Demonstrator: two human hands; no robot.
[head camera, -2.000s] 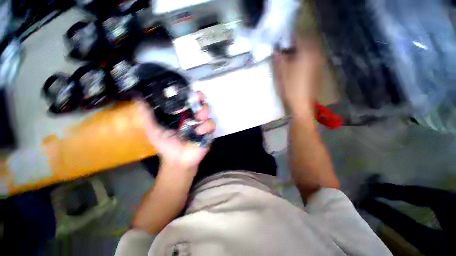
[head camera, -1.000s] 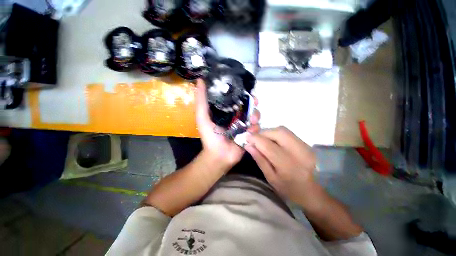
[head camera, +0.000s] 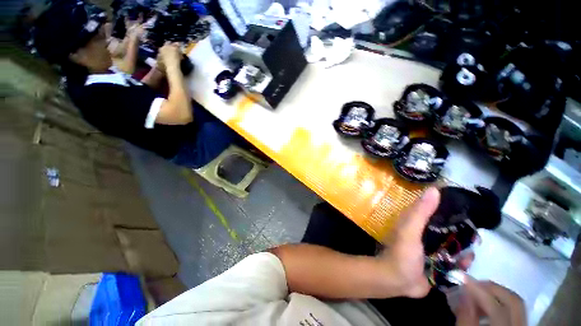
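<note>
My left hand holds a black rounded housing over the bench's front edge, with the thumb along its side. Thin red and other coloured wires hang out of it towards a small module at its lower end. My right hand is blurred at the lower right, its fingertips at a small pale part by the module. Whether its fingers grip that part is hard to tell.
Several black units with boards stand in rows beyond my left hand. Orange tape covers the bench edge. A screw feeder is at the right. Another seated person works at the upper left, near a stool and a black box.
The view has swung left, bringing the other person into sight and shifting the bench rightwards. Since two seconds ago, my right hand has come from beside the feeder to the wired module.
</note>
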